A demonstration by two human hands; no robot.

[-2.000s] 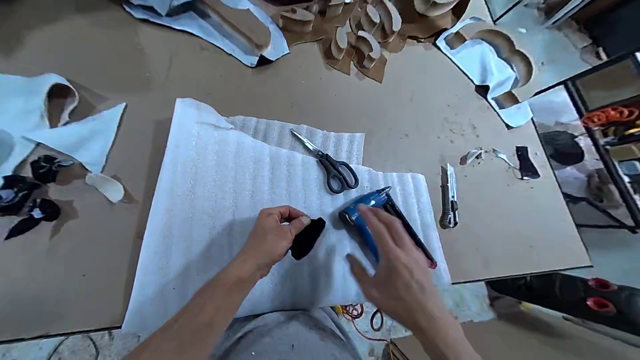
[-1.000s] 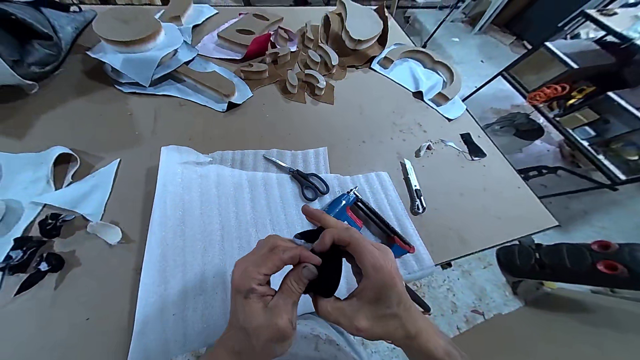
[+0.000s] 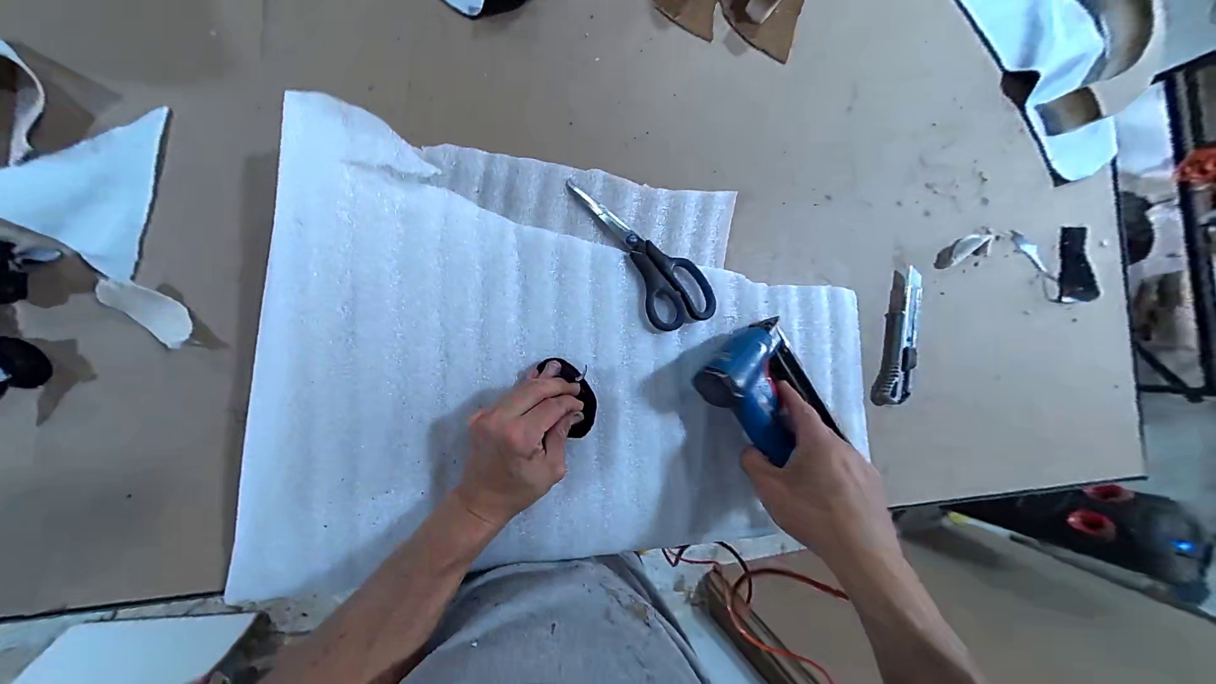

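My left hand [image 3: 521,437] pinches a small black fabric-like piece [image 3: 586,410] above the white foam sheet [image 3: 361,380]; the fingers hide part of it. My right hand [image 3: 822,465] is closed around the grip of a blue pneumatic staple gun [image 3: 746,380], whose nose points away from me, toward the scissors. Black-handled scissors [image 3: 651,261] lie on the foam sheet just beyond the gun, blades pointing up and left. Right of the sheet, a utility knife [image 3: 897,337] rests on the table.
White-faced fabric scraps [image 3: 95,204] and black pieces [image 3: 21,363] lie at the left. Small scraps [image 3: 1078,266] sit right of the knife. Padded cut shapes [image 3: 1073,76] are at the back right, brown pieces [image 3: 760,24] at the back. An orange-red hose [image 3: 788,575] hangs below the table's front edge.
My right hand has let go of the black piece, which both hands held a second ago, and has taken hold of the staple gun. My left hand keeps the piece. The view has shifted.
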